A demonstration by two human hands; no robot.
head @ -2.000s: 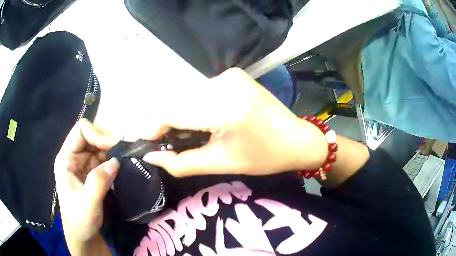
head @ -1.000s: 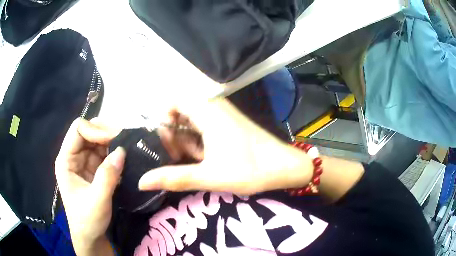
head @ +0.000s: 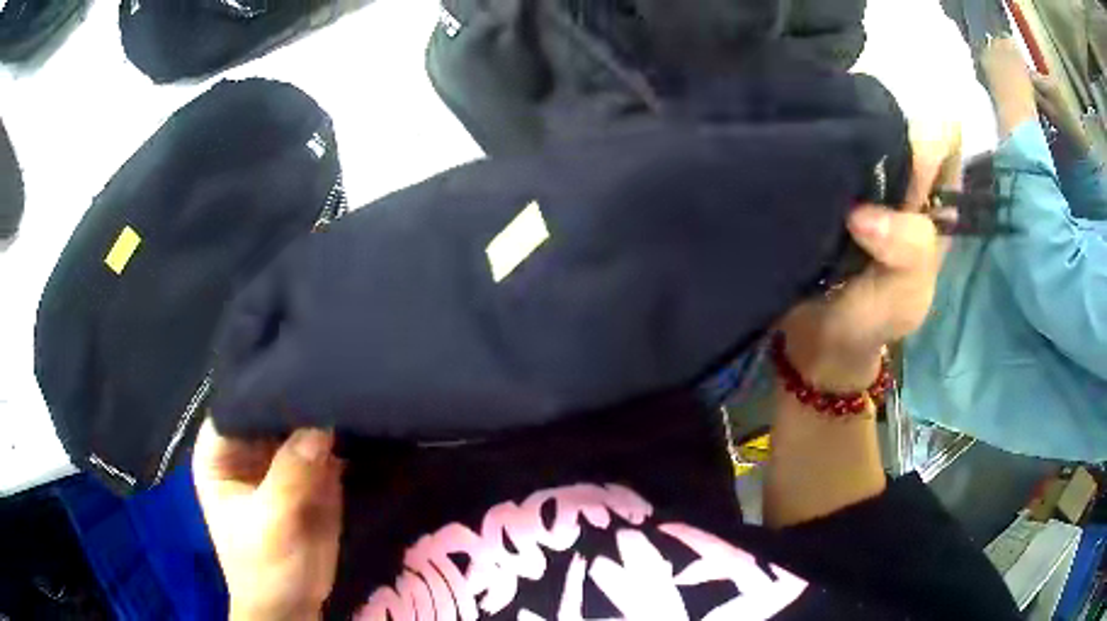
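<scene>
A long curved black bag panel [head: 631, 267] with a pale yellow label is stretched across the view, held up by both hands. My left hand [head: 273, 485] pinches its lower left end, thumb on top. My right hand [head: 892, 243], with the red bead bracelet, grips its right end. Dark thread snips [head: 977, 198], blurred, stick out to the right from my right hand. Short silver zip teeth show at the panel's right end. Part of the fingers of both hands is hidden by the fabric.
Another black panel [head: 182, 231] with a yellow label and silver zip lies on the white tabletop [head: 389, 121] at left. More black pieces [head: 546, 61] lie along the far side. Blue material [head: 152, 552] is below left. A person in light blue [head: 1020, 328] is at right.
The panel is now spread between both hands, where before a small folded zip end was pinched in the left. My right hand moved right and up. The view has shifted.
</scene>
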